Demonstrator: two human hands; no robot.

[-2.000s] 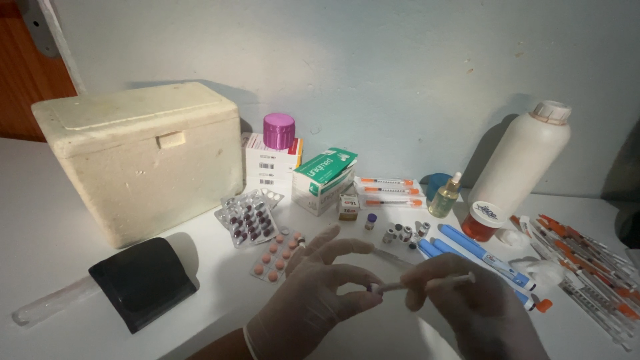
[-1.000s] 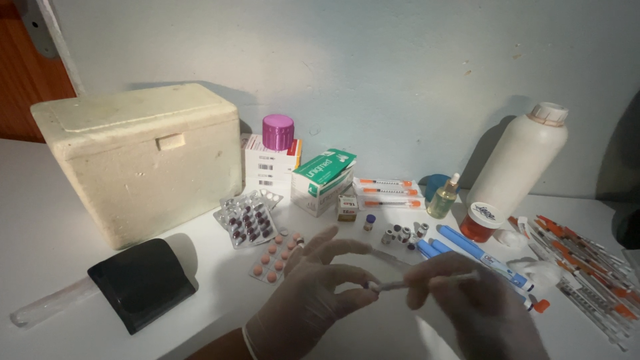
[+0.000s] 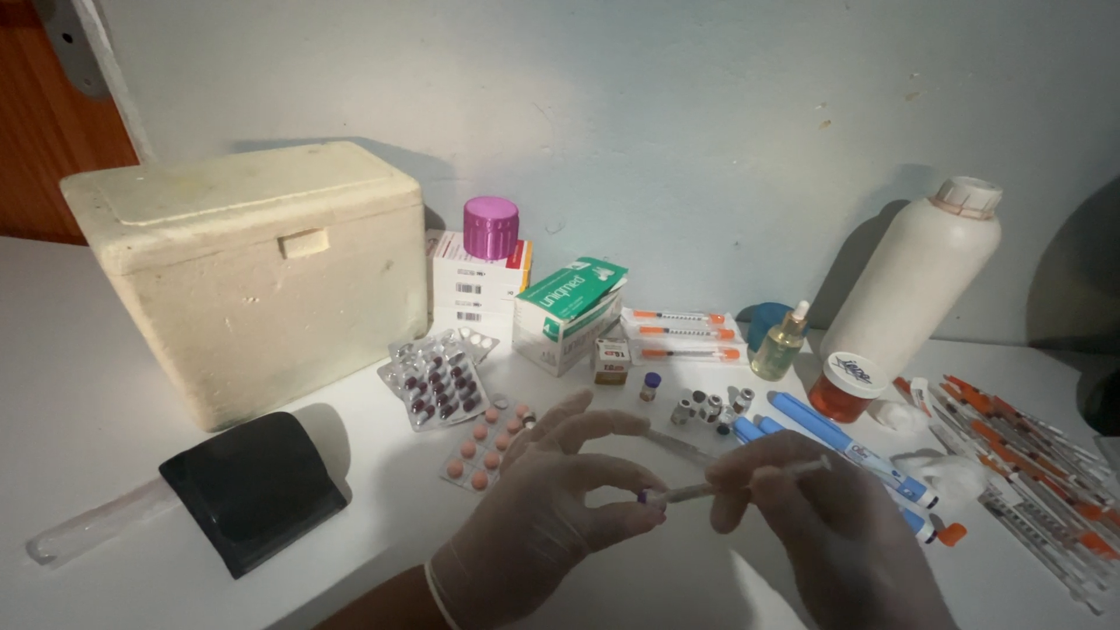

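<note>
My left hand (image 3: pixel 560 490), in a thin translucent glove, pinches a small purple-capped vial (image 3: pixel 653 499) between thumb and forefinger. My right hand (image 3: pixel 805 507), also gloved, grips a slim syringe (image 3: pixel 691 493) whose front end meets the vial's cap; whether the needle is inside cannot be told. The plunger end points up to the right. Another thin clear syringe-like item (image 3: pixel 678 444) lies beyond, between the hands. Behind them stand an upright purple-capped vial (image 3: pixel 650 387) and several small vials (image 3: pixel 713 407). Blue injector pens (image 3: pixel 840 437) lie partly behind my right hand.
A foam box (image 3: pixel 262 297) stands left, a black plastic piece with a clear handle (image 3: pixel 254 490) before it. Blister packs (image 3: pixel 433 381), medicine boxes (image 3: pixel 569 315), packaged syringes (image 3: pixel 687 334), a dropper bottle (image 3: pixel 777 346), a red jar (image 3: pixel 844 389), a white bottle (image 3: pixel 914 271) and loose syringes (image 3: pixel 1024 446) surround the hands.
</note>
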